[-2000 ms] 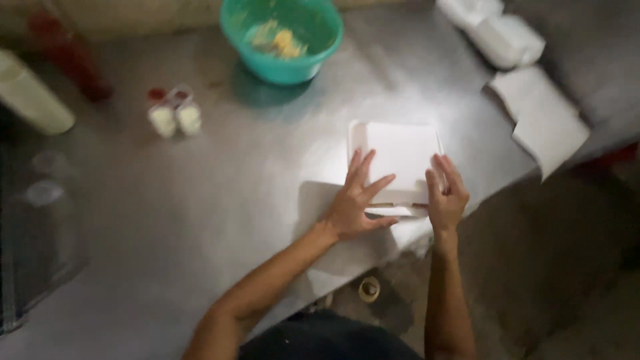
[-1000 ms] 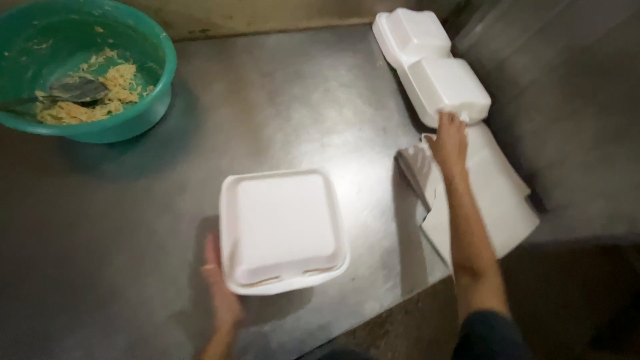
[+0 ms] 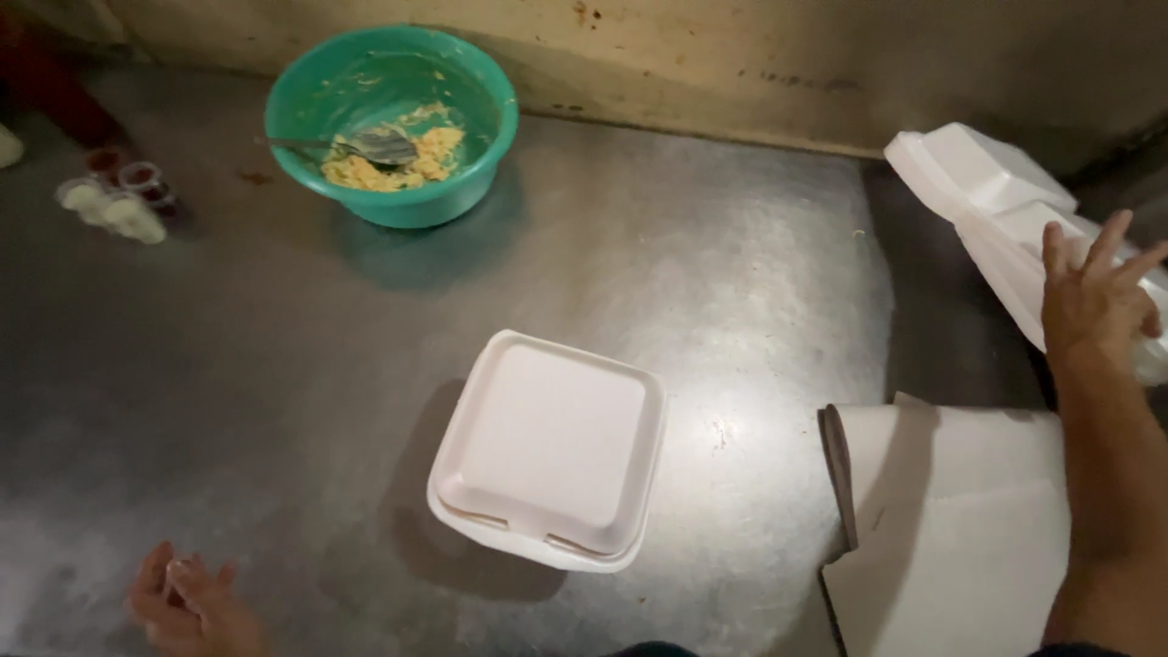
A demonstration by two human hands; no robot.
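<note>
A closed white foam clamshell container (image 3: 552, 447) sits at the middle of the metal table, touched by neither hand. At the right edge my right hand (image 3: 1100, 292) is spread over a stack of white foam containers (image 3: 999, 178); it seems to touch them, and its fingers are apart. My left hand (image 3: 192, 602) is low at the left, fingers curled loosely; whether something small is between them cannot be told. A green plastic bowl (image 3: 429, 205) at the back holds a yellowish shredded food mix (image 3: 438, 151) and a metal spoon (image 3: 379, 146).
White paper sheets (image 3: 967, 520) lie at the lower right of the metal table (image 3: 712, 274). Small lidded cups (image 3: 114, 205) with white and red contents stand at the upper left, near a blurred red bottle (image 3: 59, 82). A stained wall (image 3: 693, 68) runs along the back.
Two seconds ago both hands were on the clamshell container; now both are off it. My left hand has moved away to the left since one second ago. My right hand's fingers have spread over the foam stack.
</note>
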